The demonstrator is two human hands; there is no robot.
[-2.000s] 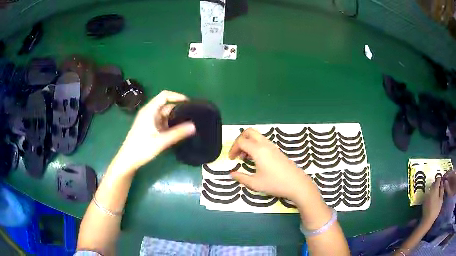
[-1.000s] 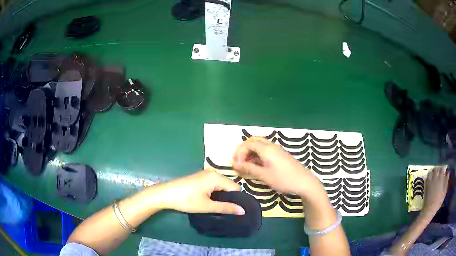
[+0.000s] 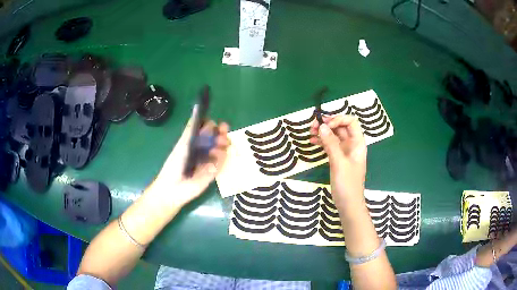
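My left hand (image 3: 195,161) holds the black oval shell (image 3: 196,133), seen nearly edge-on and blurred, left of the sheets. My right hand (image 3: 340,139) pinches a thin black curved strip (image 3: 320,106) upright between thumb and fingertips, over the upper sheet. The upper release-paper sheet (image 3: 235,170) lies tilted, its left end blank, with columns of black crescents. The lower sheet (image 3: 261,235) lies straight near the front edge, partly covered by my right forearm.
Slotted dark plates (image 3: 78,116) are piled at left, with a round shiny part (image 3: 153,105) beside them. A single plate (image 3: 88,203) lies front left. A white post (image 3: 253,34) stands at the back. Black parts (image 3: 456,113) and another person's strip sheet (image 3: 486,215) are at right.
The shell has risen from the front edge and turned on edge. The upper sheet has swung to a slant, apart from the lower one at left. My right hand now shows a strip, held higher.
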